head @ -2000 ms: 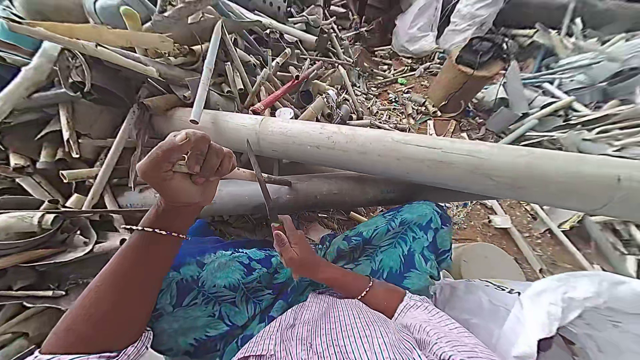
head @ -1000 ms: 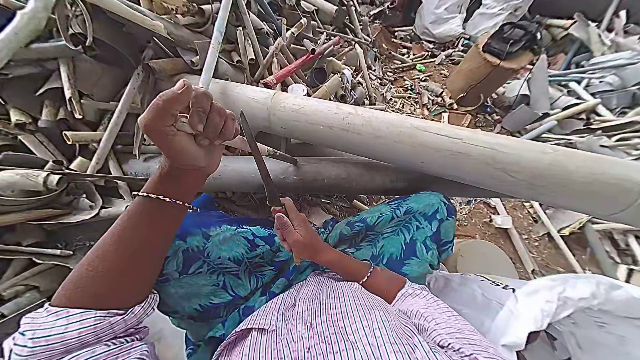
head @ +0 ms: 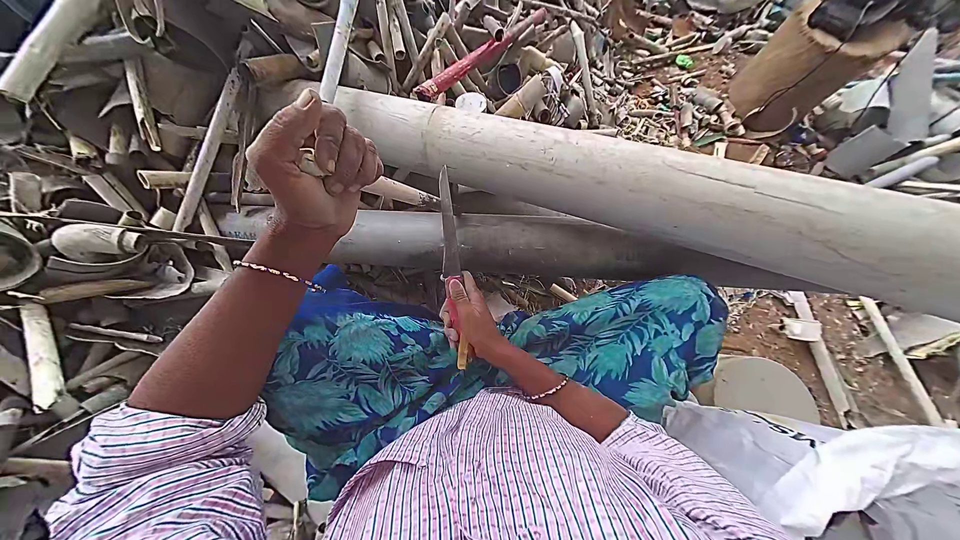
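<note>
My left hand [head: 315, 161] is raised in a fist above the lower grey pipe, with a bit of pale material showing between the fingers. A narrow pale pipe [head: 401, 192] extends from the fist's right side and seems to be the thing held; its far end is dark. My right hand [head: 469, 311] holds a knife [head: 450, 236] by its red and yellow handle, blade upward, over the blue floral cloth on the lap. The blade's tip overlaps the lower edge of a thick whitish pipe [head: 600, 169]. Below it lies a dark grey pipe [head: 525, 244].
Scrap pipe pieces [head: 97, 240] are heaped at the left, with a red pipe [head: 480, 56] at the top. A brown cylindrical container [head: 802, 67] stands at the upper right. White sacking [head: 862, 472] lies at the lower right, beside a round beige object [head: 761, 386].
The knife blade has turned from a leftward slant to nearly upright. My left hand stays closed, and its forearm has moved a little rightward in the view. The view has shifted somewhat.
</note>
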